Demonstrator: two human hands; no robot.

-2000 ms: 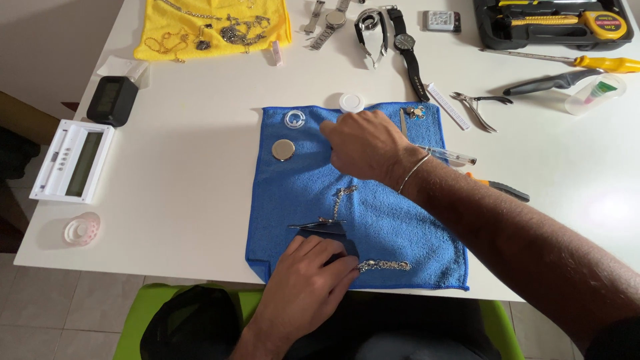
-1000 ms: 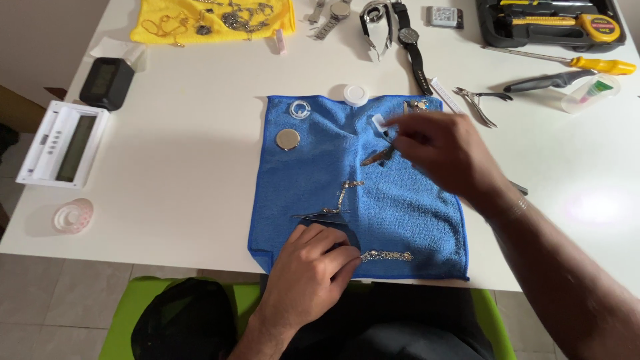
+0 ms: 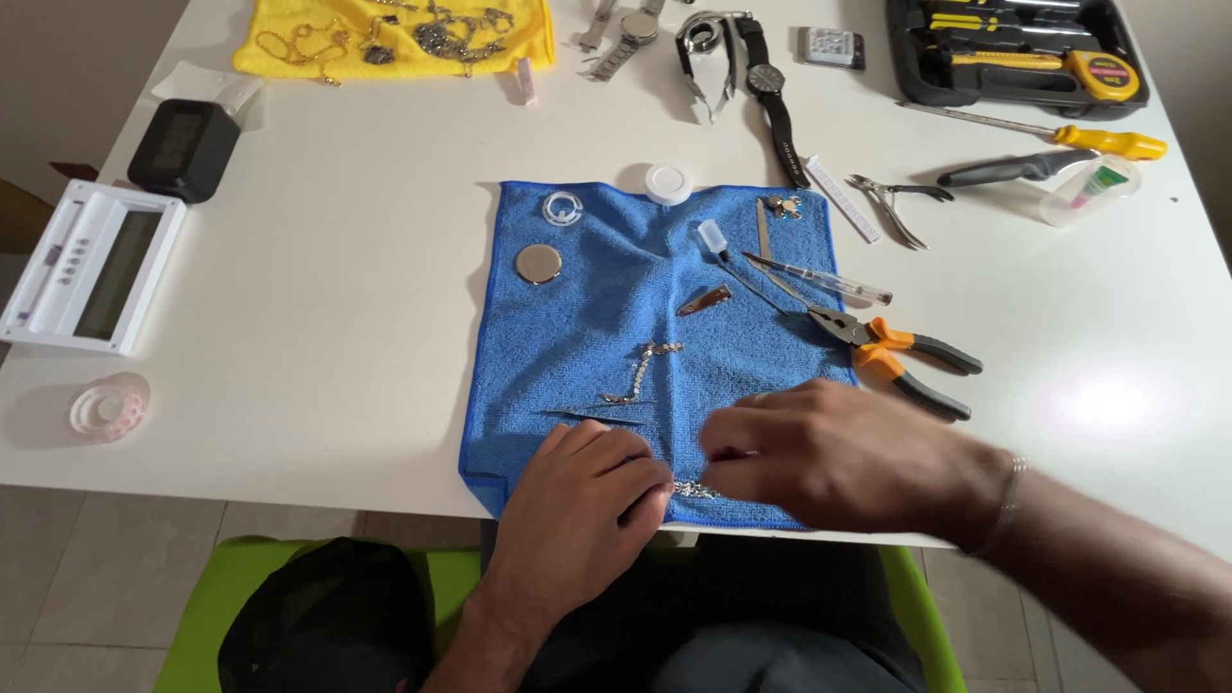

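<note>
My left hand [image 3: 597, 500] rests on the near edge of a blue cloth [image 3: 568, 337], fingers curled; whether it holds anything is hidden. Dark tweezers [image 3: 592, 417] lie just beyond its fingertips, beside a metal link chain [image 3: 640, 373]. My right hand [image 3: 818, 457], slightly blurred, is over the cloth with curled fingers, next to a second silvery chain [image 3: 695, 490]; its grip cannot be made out. Farther up the cloth lie a nail clipper [image 3: 705, 300], a small brush with a clear cap [image 3: 713, 239], a clear-handled screwdriver [image 3: 847, 284] and a round metal disc [image 3: 539, 263]. Orange-handled pliers [image 3: 885, 351] cross the right edge.
Watches [image 3: 765, 82] and a yellow cloth with jewelry [image 3: 385, 43] lie at the back. Cuticle nippers [image 3: 890, 207], a yellow-handled screwdriver [image 3: 1107, 140] and a black tool case [image 3: 1020, 91] are at right. A black clock [image 3: 183, 149], white display unit [image 3: 91, 265] and tape roll [image 3: 109, 411] stand left.
My right hand has come from the upper part of the cloth down toward its near edge, beside my left hand. The pliers, partly hidden before, now show. My left hand stays near the tweezers.
</note>
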